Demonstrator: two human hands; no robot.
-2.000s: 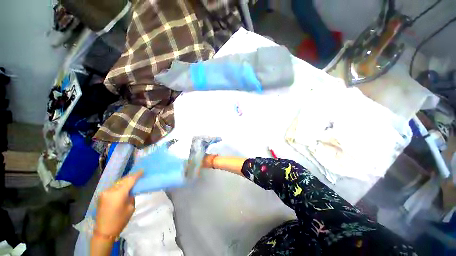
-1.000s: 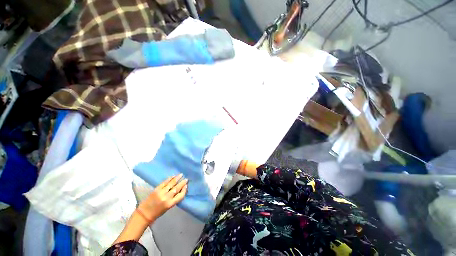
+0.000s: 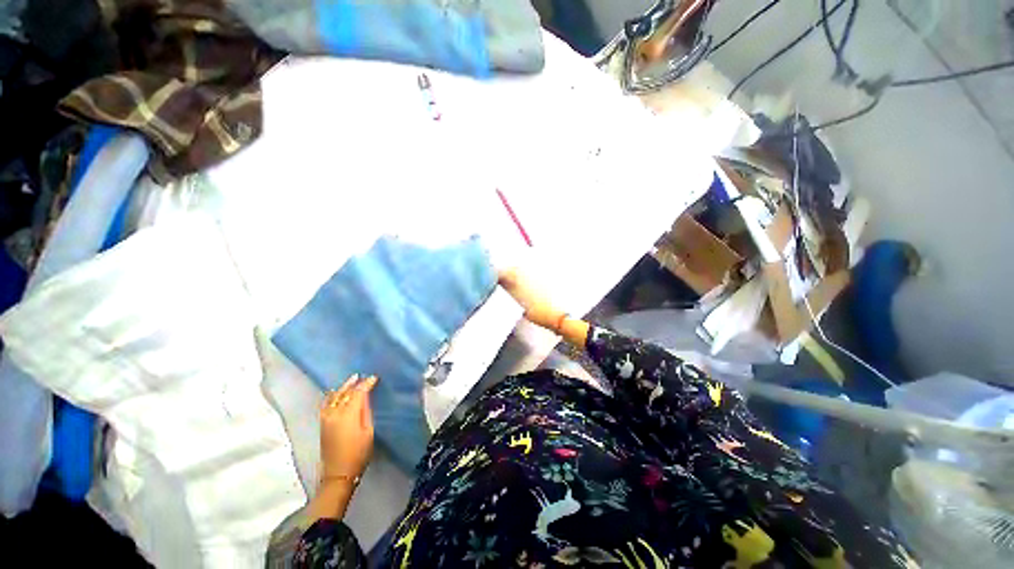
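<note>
A blue cloth piece (image 3: 384, 306) lies spread on the white-covered table (image 3: 334, 145), near the wearer. A white piece (image 3: 473, 361) with a small dark mark shows beside its right edge. My left hand (image 3: 349, 422) rests on the blue cloth's lower left part, fingers together; whether it grips is unclear. My right hand (image 3: 523, 291) is at the cloth's upper right corner, its fingertips partly hard to see. A red pencil (image 3: 514, 217) lies just beyond my right hand. Grey cloth (image 3: 384, 489) shows under the blue piece near my left hand.
A grey-and-blue folded piece (image 3: 406, 33) lies at the far edge, beside brown plaid cloth (image 3: 184, 83). A small pen or snips (image 3: 429, 98) lies nearer. White cloth (image 3: 156, 356) is at left. An iron (image 3: 667, 45) stands far right, above a heap of scraps (image 3: 778, 256).
The blue cloth, first held up in my left hand, now lies spread on the table. My right hand has moved from the cloth's lower right to its upper right corner. The view has shifted.
</note>
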